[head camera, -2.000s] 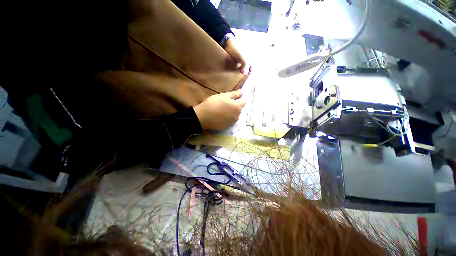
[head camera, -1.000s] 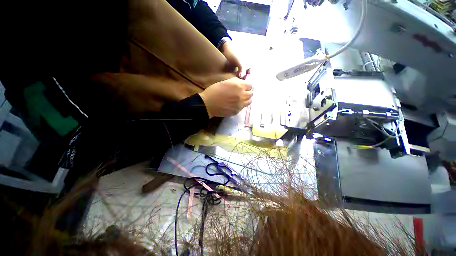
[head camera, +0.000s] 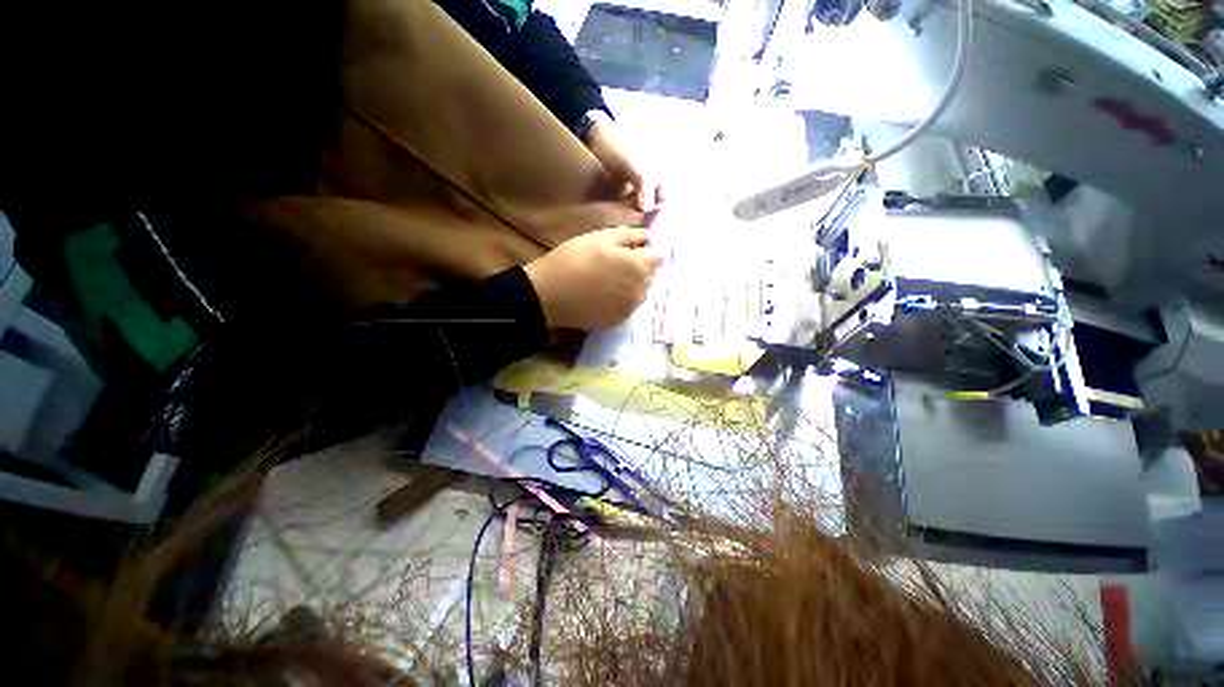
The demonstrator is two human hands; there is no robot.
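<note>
Neither of my own hands is in the picture. A tan-brown bag body with a dark seam lies across the lap of a person in black with green patches, who sits at the left. That person's two hands meet at the bag's right-hand corner beside the glaring white sheet. The lower hand pinches the edge with its fingers. A small dark reddish bit shows between the fingertips; I cannot tell what it is.
The machine lamp and clamp frame are right of the hands, under the white machine arm. Yellow pieces, black cords and thin pink strips lie on the near table. Brown hair covers the bottom.
The other person's lower hand moved up and right to the corner, then back slightly left and down. The machine and table shift slightly left in the picture.
</note>
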